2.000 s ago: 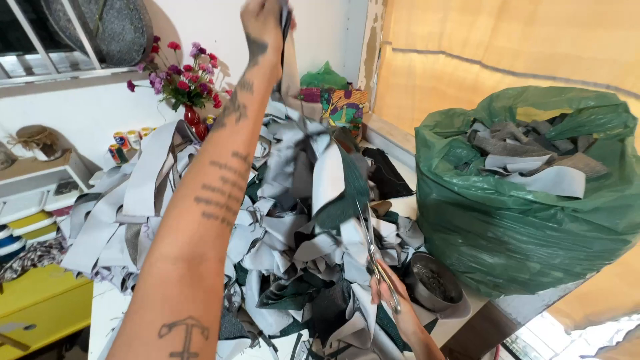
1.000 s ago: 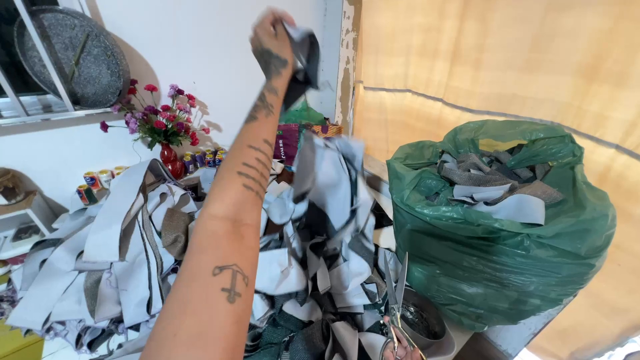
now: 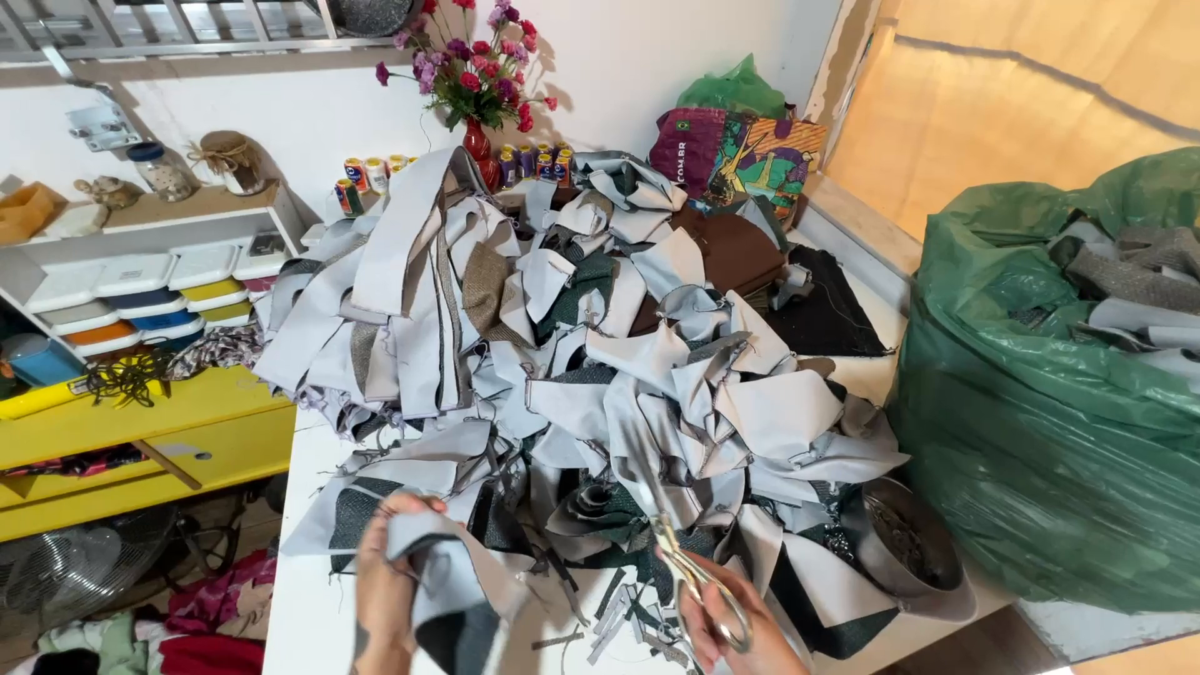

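My left hand [image 3: 389, 572] grips a grey and dark fabric strip [image 3: 459, 581] near the table's front edge; the strip hangs folded to the right of my fingers. My right hand [image 3: 731, 619] holds metal fabric scissors [image 3: 694, 577] by the handles, blades pointing up toward the cloth; the blades are blurred. Beyond both hands lies a large heap of grey, dark and brown fabric scraps [image 3: 656, 356]. Small cut slivers of cloth [image 3: 623, 614] lie on the white table [image 3: 581, 581] between my hands.
A green plastic bag [image 3: 1012, 450] full of scraps stands at right, beside a round grey container [image 3: 914, 544] with small dark things in it. Behind the heap are a red vase of flowers [image 3: 478, 145], thread spools [image 3: 375, 173] and a printed bag [image 3: 736, 159]. A yellow shelf [image 3: 225, 394] stands left.
My left hand, raised high with cloth earlier, has come down to the table's front with a strip in it. The scissors remain in my right hand. The view has tilted down.
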